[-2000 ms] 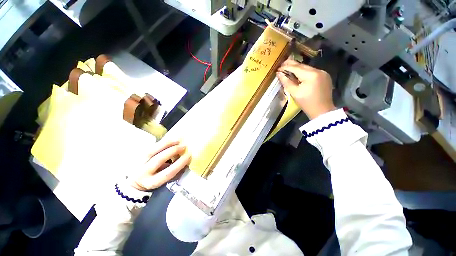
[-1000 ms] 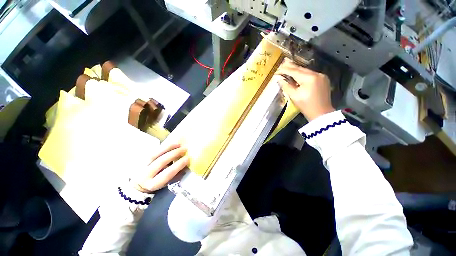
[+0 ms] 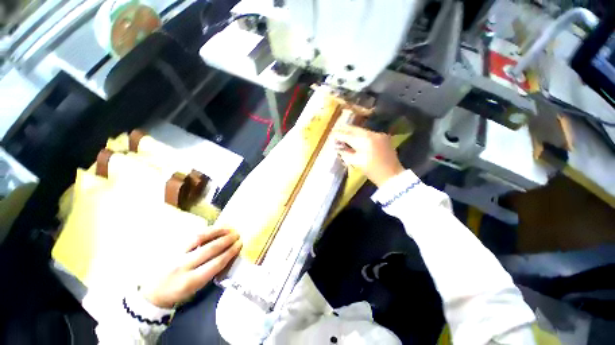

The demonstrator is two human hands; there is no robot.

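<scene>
A yellow fabric piece [image 3: 259, 182] lies along the narrow sewing arm [image 3: 297, 232]. A darker amber guide plate with a brown slot [image 3: 293, 195] lies on it and runs up to the needle area. My left hand [image 3: 195, 266] rests with its fingers fairly flat on the fabric at the guide's near left end. My right hand [image 3: 367, 153] has curled fingers, with the fingertips close together at the guide's right edge near its far end. Its palm side is hidden, so I cannot tell what it grips. More yellow fabric hangs below it, right of the arm.
The large white machine head [image 3: 337, 40] stands over the guide's far end. Yellow pieces with brown bands [image 3: 185, 189] lie stacked at left on a white board [image 3: 195, 148]. A round fan [image 3: 135, 28] is at upper left, a dark screen [image 3: 597, 57] at upper right.
The view has shifted, bringing the fan and the screen into sight. Both hands keep about the same places on the work; the fingers of my right hand remain curled at the guide's edge.
</scene>
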